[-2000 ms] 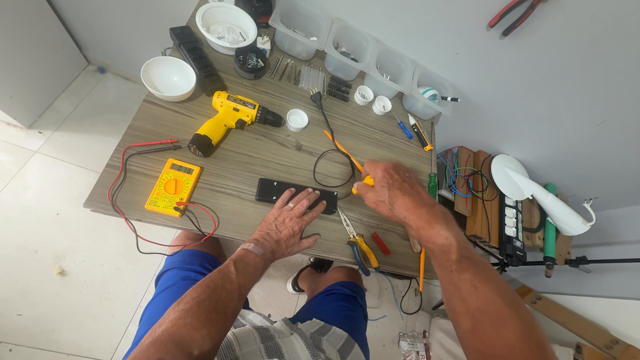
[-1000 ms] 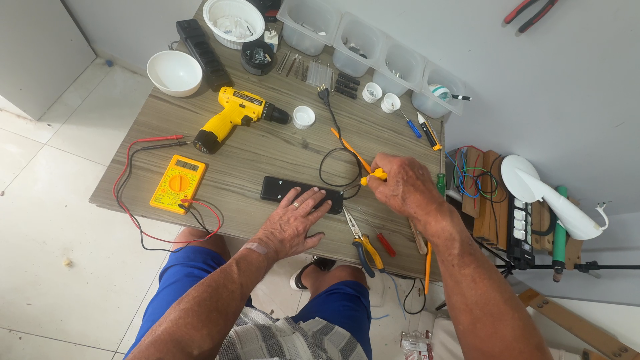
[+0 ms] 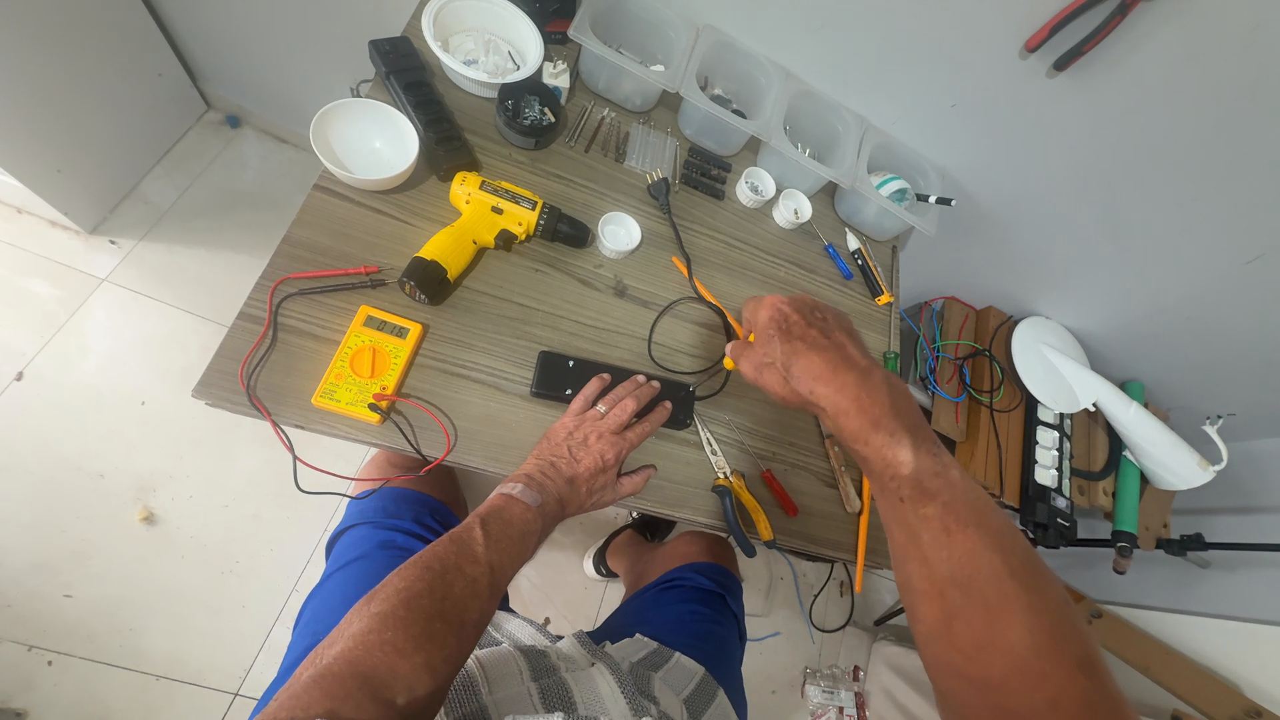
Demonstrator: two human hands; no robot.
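My left hand (image 3: pixel 600 445) lies flat with its fingers spread on a black plastic housing (image 3: pixel 565 378), which rests on the wooden table near its front edge. A black power cord (image 3: pixel 652 335) runs from the housing's right end, loops, and ends in a plug (image 3: pixel 658 187). My right hand (image 3: pixel 795 350) is closed on a small yellow-handled tool (image 3: pixel 733 358), whose tip is hidden, just right of the cord loop. An orange stick-like tool (image 3: pixel 700 290) lies beneath the cord, partly behind that hand. Long-nose pliers (image 3: pixel 730 475) and a red-handled screwdriver (image 3: pixel 775 490) lie between my hands.
A yellow multimeter (image 3: pixel 370 362) and a cordless drill (image 3: pixel 480 230) lie at the left. White bowls (image 3: pixel 365 145), a black power strip (image 3: pixel 420 105) and clear bins (image 3: pixel 730 90) line the back. A white lamp (image 3: pixel 1100 400) and wooden blocks (image 3: pixel 985 390) stand beyond the right edge.
My right hand has moved slightly up and away from the housing's right end since the earliest frame. My left hand stays on the housing.
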